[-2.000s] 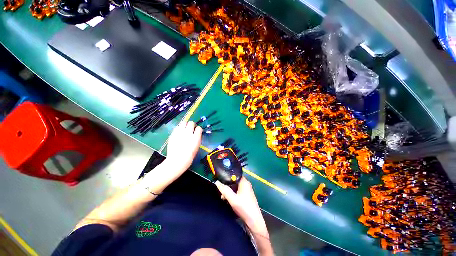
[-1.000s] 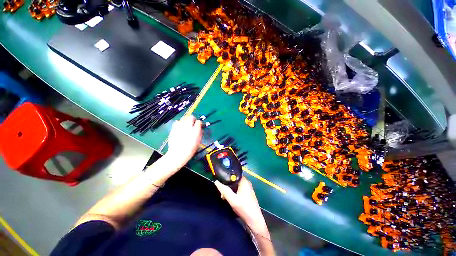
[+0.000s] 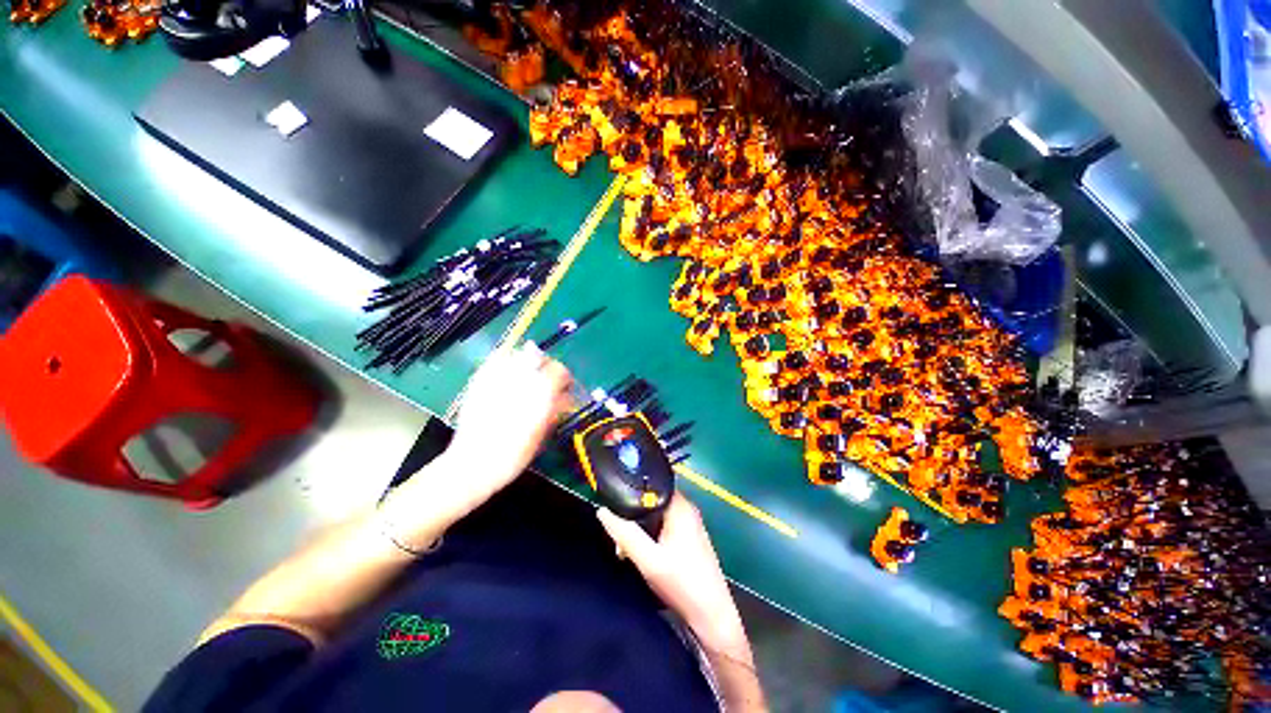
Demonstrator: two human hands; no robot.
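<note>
My right hand (image 3: 683, 553) holds the black barcode scanner (image 3: 625, 468) with orange edging, head towards the bench. Thin black parts with white labels (image 3: 613, 398) lie beside and partly under the scanner. My left hand (image 3: 516, 407) is low over the bench, left of the scanner, with bent fingers; whether it grips a part is hidden. A single labelled black part (image 3: 569, 329) shows just beyond its fingers. A larger fan of labelled black parts (image 3: 457, 298) lies farther left, beside the yellow tape (image 3: 574, 259).
A large heap of orange-and-black parts (image 3: 836, 307) spreads across the green bench, with clear plastic (image 3: 992, 209) and a blue bin (image 3: 1029, 300) behind. A flat black laptop-like object (image 3: 335, 139) lies at the back left. A red stool (image 3: 77, 369) stands left of the bench.
Fewer loose black parts show beyond my left fingers, and more labelled parts show beside the scanner. My left hand has shifted slightly; the scanner has hardly moved.
</note>
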